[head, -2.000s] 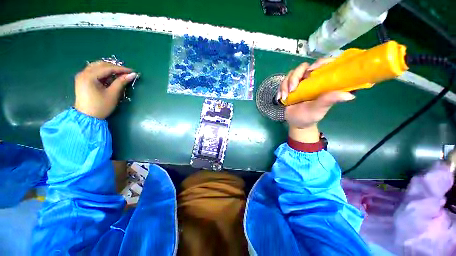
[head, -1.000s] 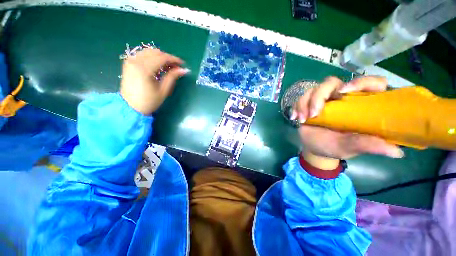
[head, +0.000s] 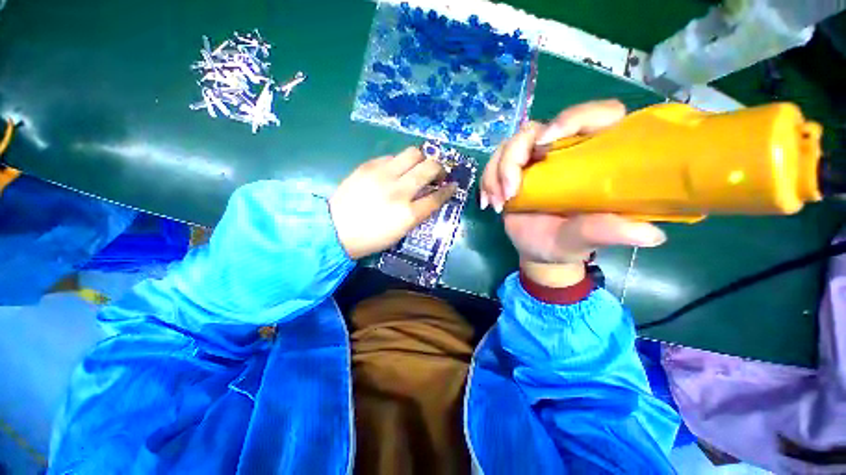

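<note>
The opened phone assembly [head: 422, 243] lies on the green bench in front of me, dark and silver. My left hand [head: 394, 199] is over its upper left part, fingertips at its top end; whether they pinch a small part cannot be seen. My right hand [head: 547, 190] holds the yellow-orange electric screwdriver [head: 659, 167] nearly level, its nose end hidden by my fingers, to the right of the phone. A clear bag of small blue parts [head: 445, 74] lies just beyond the phone. A loose pile of small white strips [head: 237, 79] lies to the left of the bag.
A white edge strip [head: 584, 48] borders the bench [head: 121, 102] at the back. A white post [head: 733, 42] stands at the upper right. A black cord [head: 742, 289] crosses the right side. Pink cloth [head: 742, 394] shows at the lower right.
My left hand has moved from the white strip pile right and down to the phone, uncovering the pile. My right hand with the screwdriver has come closer to the phone. The dish is no longer visible.
</note>
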